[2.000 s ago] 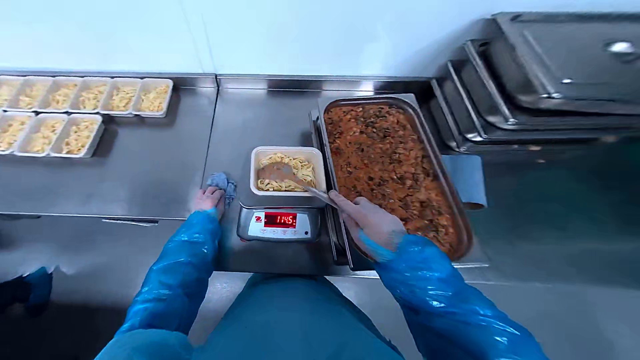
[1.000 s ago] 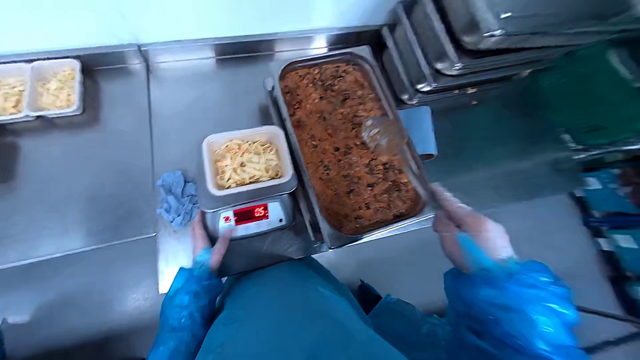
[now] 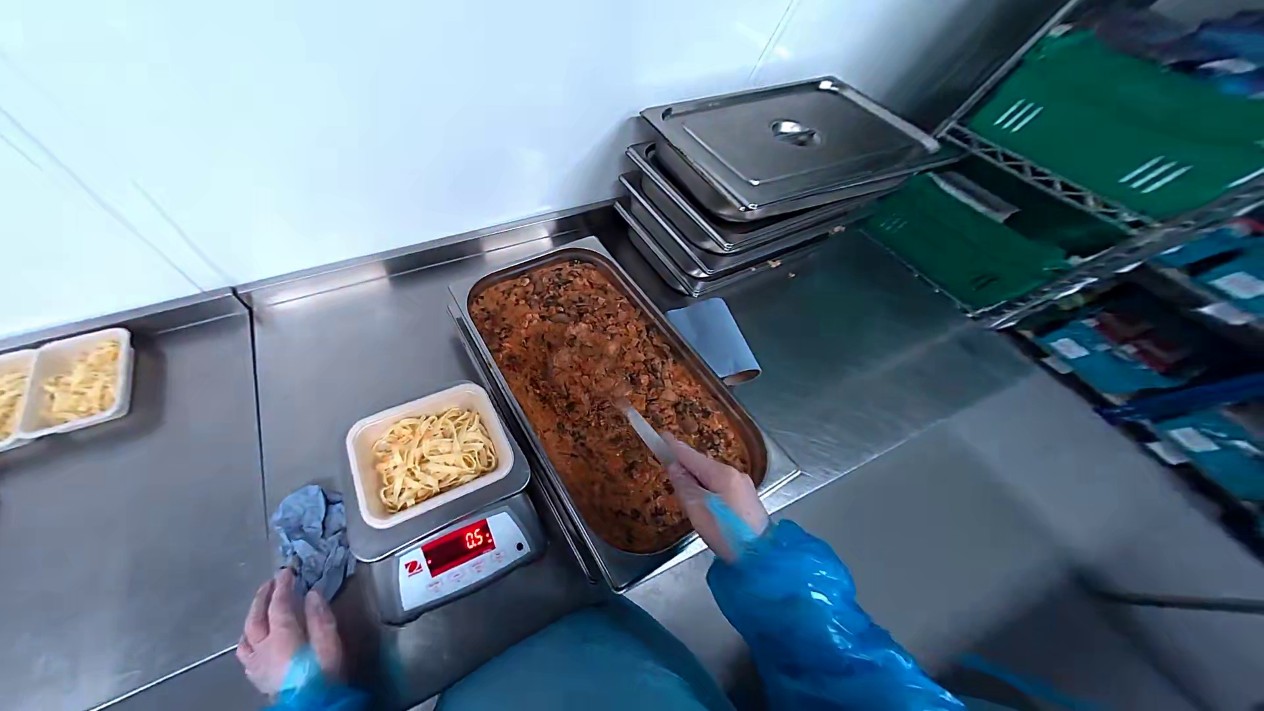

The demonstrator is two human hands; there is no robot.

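Observation:
My right hand is closed around the metal handle of a serving spoon, whose bowl is hidden in the chunky red-brown sauce. The sauce fills a deep steel gastronorm pan. Left of the pan, a white tray of ribbon pasta rests on a digital scale with a lit red display. My left hand lies at the counter's front edge, its fingertips at a crumpled blue cloth; whether it grips the cloth is unclear. Blue plastic sleeves cover both forearms.
More pasta trays stand at the far left. Behind and right of the pan are stacked steel pans with a lid. A blue roll or sheet lies beside the pan. A wire rack with green covers stands at the right.
Two seconds ago the spoon was over the pasta tray with sauce; now it is in the sauce pan. The tray now shows pasta without the brown heap. The view has swung right.

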